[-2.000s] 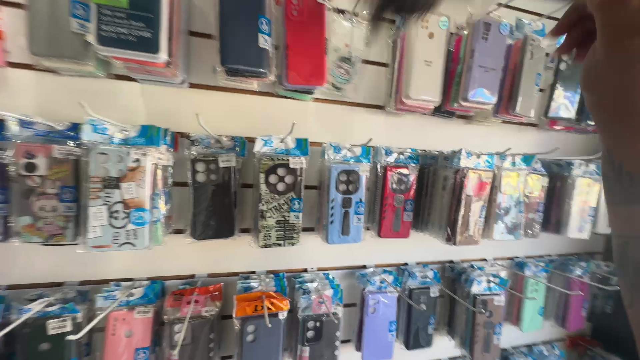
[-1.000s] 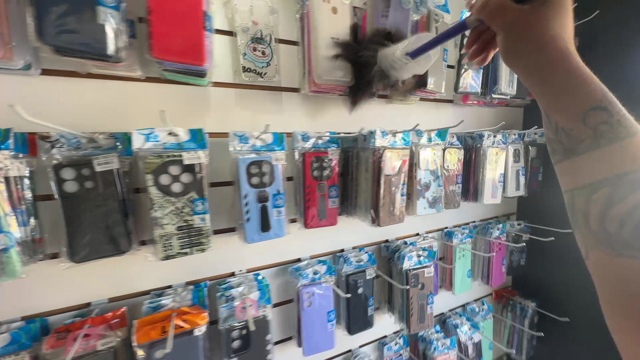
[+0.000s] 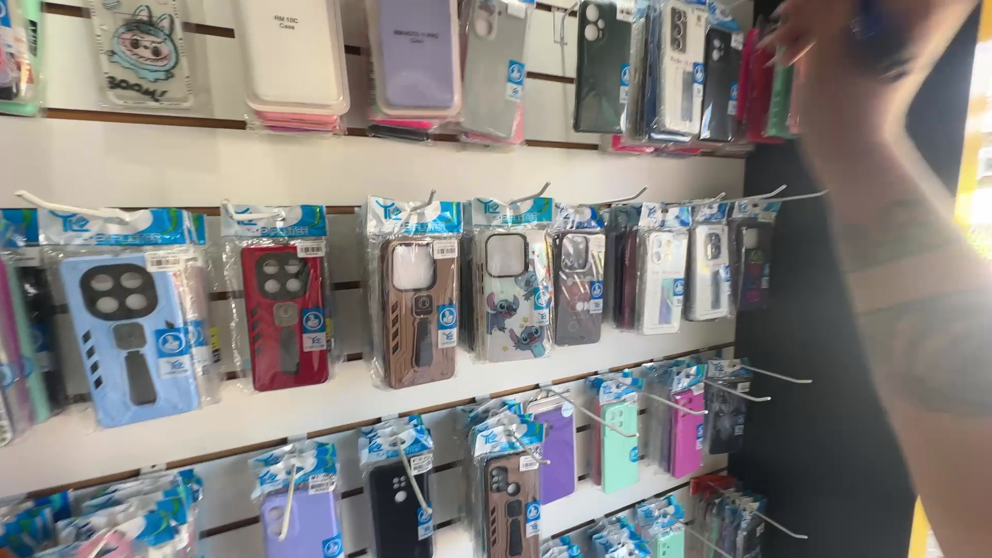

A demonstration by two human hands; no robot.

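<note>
At the top right my right hand (image 3: 841, 39) is raised and blurred, with its fingers curled near the packaged phone cases at the end of the top row. A dark blue piece of the duster's handle (image 3: 876, 27) shows within its grip; the duster's head is hidden or out of frame. The nearest cases are a pink-red bagged case (image 3: 752, 89) and a black bagged case (image 3: 721, 85), just left of the hand. My left hand is not in view.
Bagged phone cases, such as a light blue case (image 3: 136, 333), a red case (image 3: 285, 318) and a brown case (image 3: 420, 314), hang on metal hooks (image 3: 620, 198) from a white slatwall (image 3: 155, 163). Bare hook ends jut outward. A dark wall panel (image 3: 806, 325) stands at the right.
My right hand, seen one second ago with a dark feather duster by the top row, has moved right along that row. The duster's head has gone from sight. The view has shifted right and closer.
</note>
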